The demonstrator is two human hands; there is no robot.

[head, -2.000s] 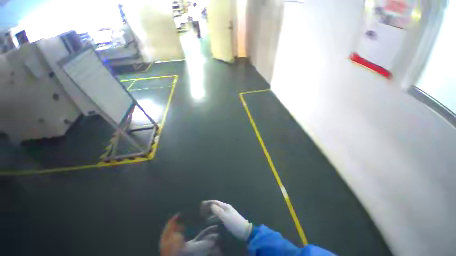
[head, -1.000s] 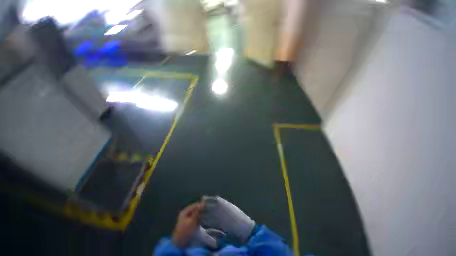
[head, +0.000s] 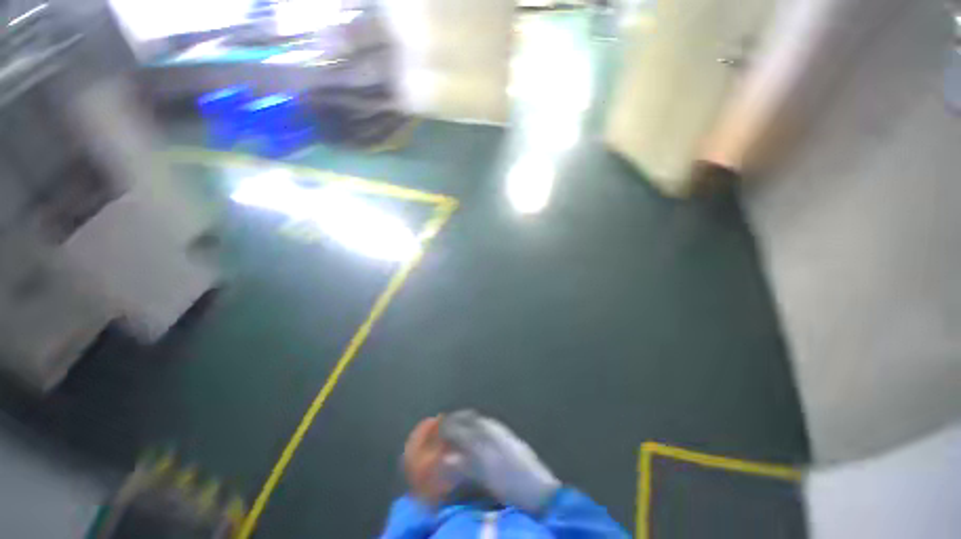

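Observation:
My right hand [head: 504, 461] wears a white to light grey glove and sits at the bottom middle, in front of the blue smock [head: 574, 516]. My left hand [head: 424, 459] is bare and touches the gloved hand from the left. A pale glove-like piece [head: 455, 463] shows between the hands, blurred. The fingers of both hands overlap, so I cannot tell which hand grips it.
Green floor [head: 527, 316] with yellow lines [head: 348, 358] lies ahead. An open door [head: 674, 95] and doorway stand at the top. White machines [head: 137, 253] are at left, blue bins [head: 258, 121] at upper left, a pale wall [head: 875, 263] at right.
The view has moved forward toward the doorway, and the board stand has slid to the lower left edge. The hands have come closer together, and the pale piece between them shows less.

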